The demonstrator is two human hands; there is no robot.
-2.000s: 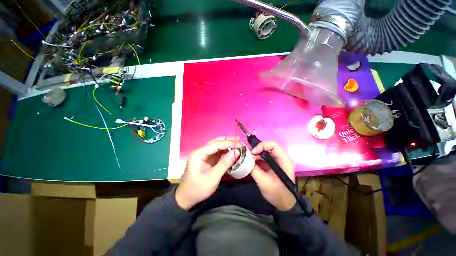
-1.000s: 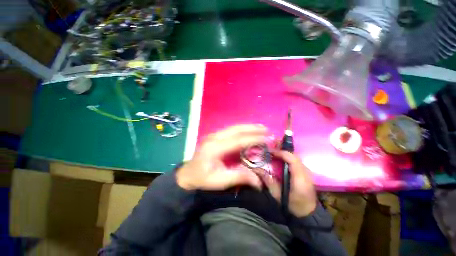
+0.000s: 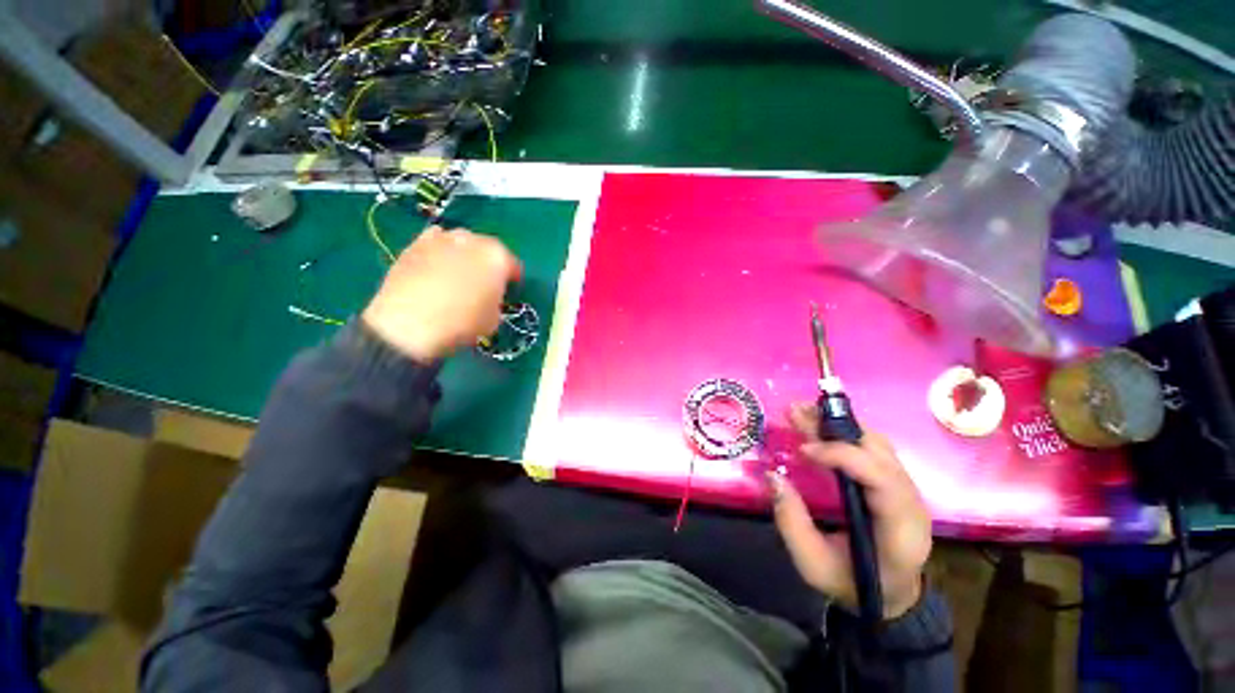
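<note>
A stator ring (image 3: 725, 418) lies flat on the pink sheet near its front edge, with a thin red lead hanging over the edge. My right hand (image 3: 867, 508) holds the black soldering iron (image 3: 853, 508) upright beside it, tip pointing away from me, thumb apart from the ring. My left hand (image 3: 447, 291) is over the green mat at the ring circuit board (image 3: 515, 332). Its fingers cover part of the board and its wires, so whether they grip it is hidden. A yellow lead end shows left of the wrist.
A dark tray (image 3: 373, 88) heaped with wired assemblies is at the upper left. The clear fume hood (image 3: 955, 224) hangs above the pink sheet (image 3: 664, 271). A white disc (image 3: 967, 401), a round tan pot (image 3: 1108, 397) and a black unit (image 3: 1192, 406) are at the right.
The stator ring, earlier in both hands, now lies on the pink sheet. My left hand has moved left to the circuit board. My right hand still holds the iron. The view has shifted.
</note>
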